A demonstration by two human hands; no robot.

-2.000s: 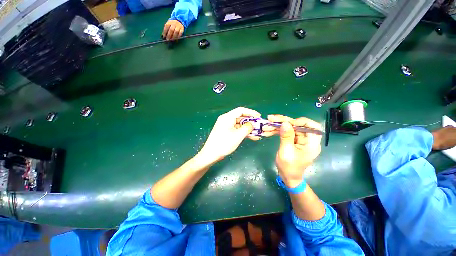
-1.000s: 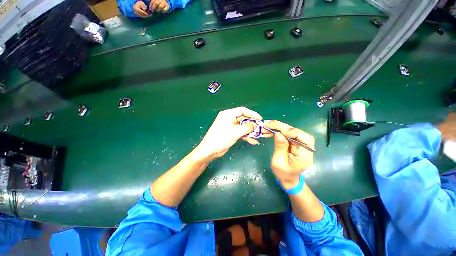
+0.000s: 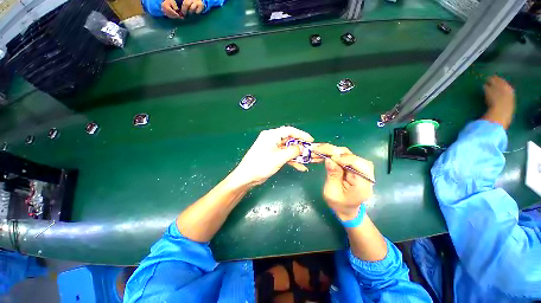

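My left hand (image 3: 268, 155) is bare and holds a small white and dark electronic module (image 3: 304, 152) with purple glare, above the green bench. My right hand (image 3: 345, 180) grips thin dark tweezers (image 3: 355, 171). The tip of the tweezers reaches the module's right side; whether it touches is too small to tell. The fingers partly cover the module. A blue band (image 3: 354, 218) is around my right wrist.
Modules (image 3: 247, 102) lie in a row on the green surface (image 3: 178, 154), with darker ones (image 3: 315, 39) behind. A wire reel (image 3: 422, 134) and slanting metal upright (image 3: 457, 59) stand right. A neighbour's hand (image 3: 500, 100) reaches in. An open black box (image 3: 37, 192) is left.
The tweezers have tilted, with their rear end lower. The rows of modules have shifted slightly left. The right neighbour's arm has reached forward over the bench. The far person's hands have come together.
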